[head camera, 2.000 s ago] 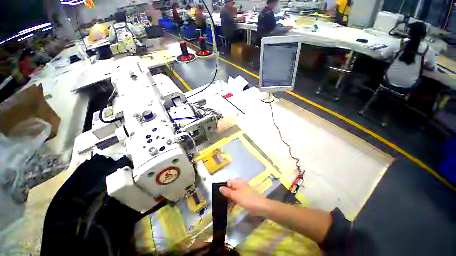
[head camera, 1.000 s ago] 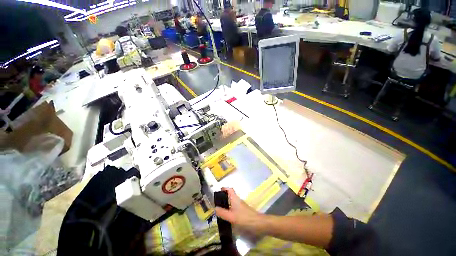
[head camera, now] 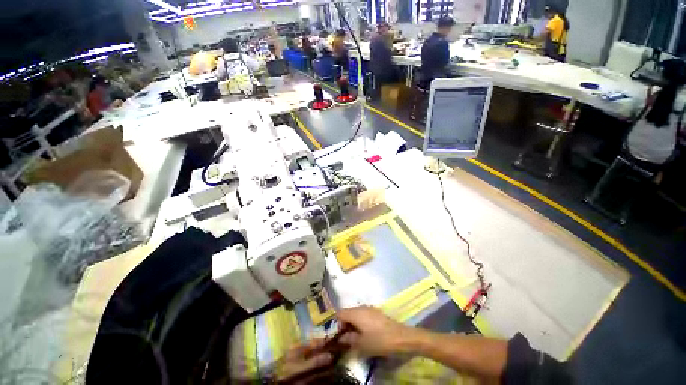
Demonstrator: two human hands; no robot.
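My right hand (head camera: 368, 331) is low in the middle, in front of the machine head, with its fingers closed on a black strap (head camera: 342, 336). Only a small dark part of the strap shows between the hands. My left hand (head camera: 302, 362) is blurred at the bottom edge, its fingertips meeting the right hand; its grip is unclear. The white sewing machine head (head camera: 282, 225) stands just beyond, its presser clamp (head camera: 321, 307) close to the right fingertips. A black strap bundle (head camera: 162, 304) is draped left of the machine.
A yellow jig (head camera: 353, 253) lies on the taped bed plate (head camera: 397, 259). Red snips (head camera: 477, 298) with a cord are right of it. A control panel (head camera: 456, 120) stands behind. A clear plastic bag (head camera: 79, 225) and cardboard box (head camera: 94, 159) are at left. People sit and stand at far tables.
The strap no longer stands upright above the right hand; it is mostly hidden between the hands. My left hand has come into view from below. The whole scene has shifted right in the picture.
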